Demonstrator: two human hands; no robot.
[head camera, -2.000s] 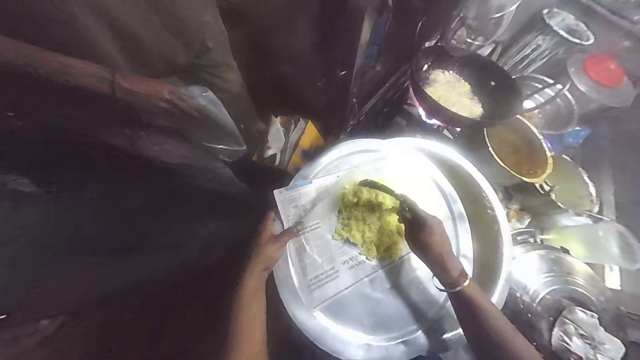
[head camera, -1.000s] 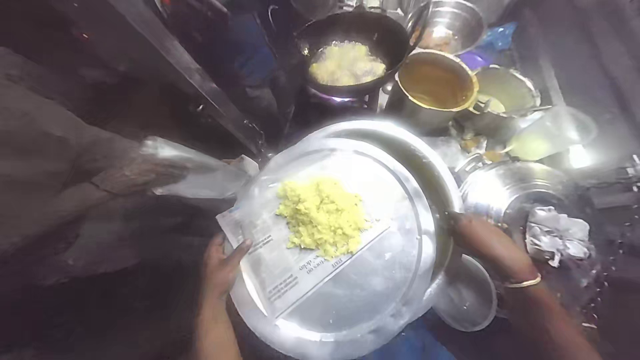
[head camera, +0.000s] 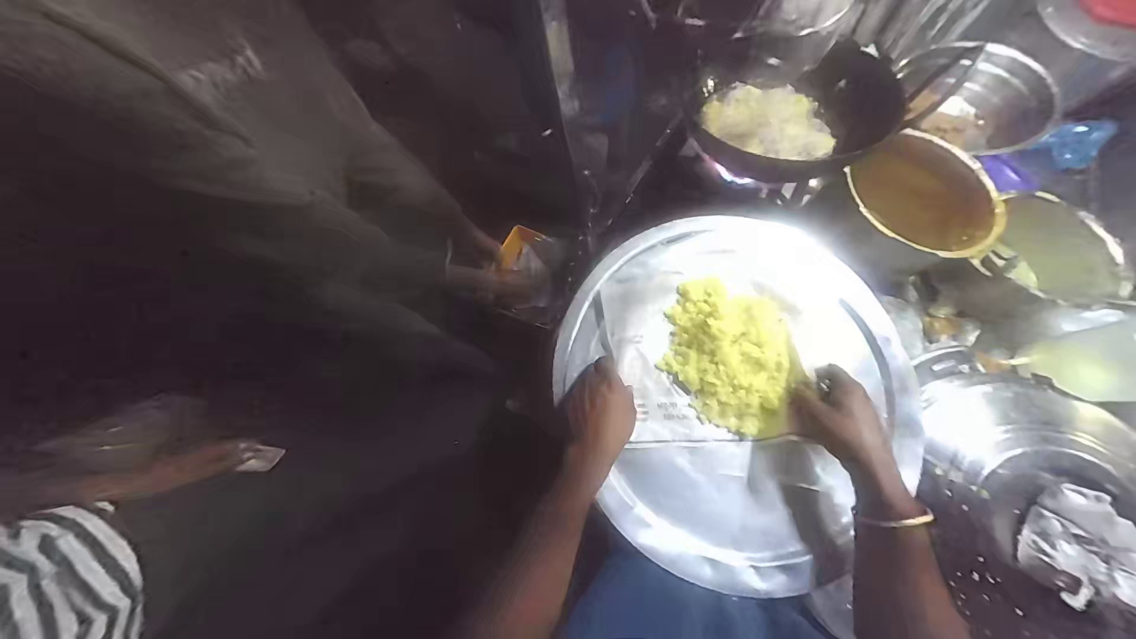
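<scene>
A sheet of newspaper (head camera: 657, 422) lies on a large round metal tray (head camera: 692, 524), with a heap of crumbly yellow food (head camera: 732, 355) on it. My left hand (head camera: 603, 408) has its fingers curled on the paper's left edge, over the tray. My right hand (head camera: 839, 413), below a bangle-wearing wrist's reach, pinches the paper's right side beside the heap. The fingertips of both hands are partly hidden.
A black wok (head camera: 763, 164) with pale frying food sits over a flame beyond the tray. Right of it stand a pot of brown liquid (head camera: 927, 195), another pot (head camera: 1056, 244) and a metal lid (head camera: 1021, 426). At left, another person's hand (head camera: 493, 280) holds something orange.
My right hand has moved from the tray's right rim to the paper's right side. My left hand remains at the paper's left side. The view has shifted.
</scene>
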